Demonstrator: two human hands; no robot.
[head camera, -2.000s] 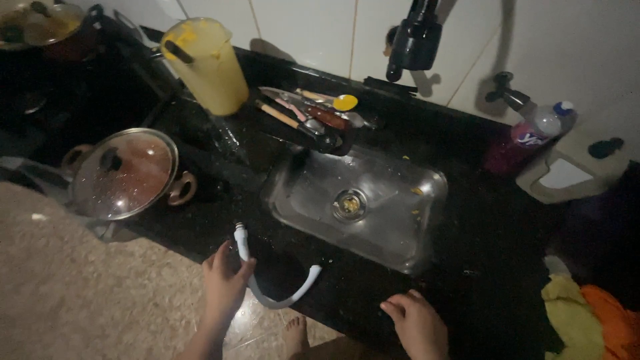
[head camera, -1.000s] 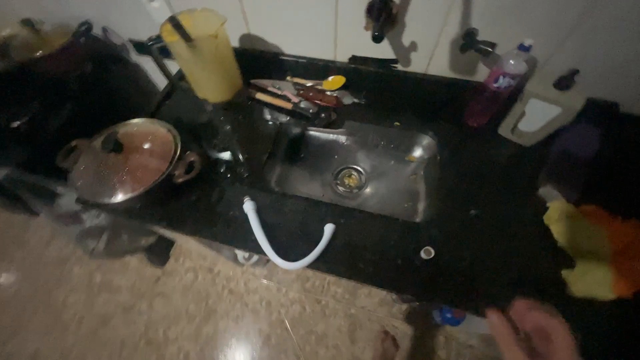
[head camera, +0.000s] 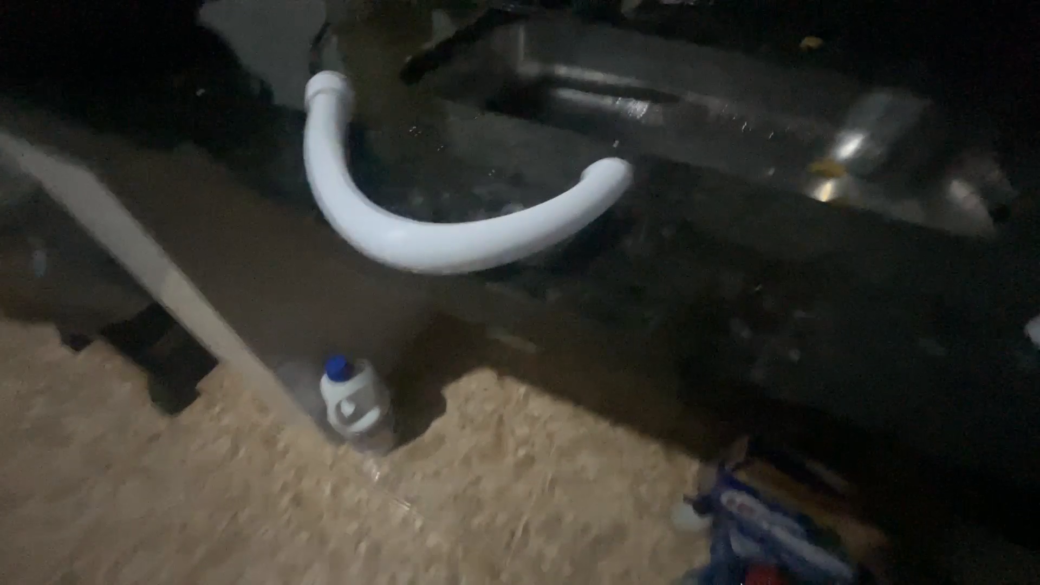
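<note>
Neither of my hands shows in the head view now. A curved white plastic hose (head camera: 439, 244) lies along the front edge of the dark stone counter (head camera: 691, 268), its ribbed end at the upper left and its other end toward the sink. Behind it is the stainless steel sink (head camera: 731, 122), with a small yellow scrap (head camera: 829, 168) in it. The picture is dark and partly blurred.
Below the counter, a plastic bottle with a blue cap (head camera: 353, 402) stands on the tan floor (head camera: 528, 487). A blue printed package (head camera: 780, 528) is at the lower right. A pale, slanting edge (head camera: 179, 284) crosses the left side.
My left hand held the hose two seconds ago; one second ago the hose lay released on the counter. My right hand, at the lower right then, has left view. The view has moved closer and lower.
</note>
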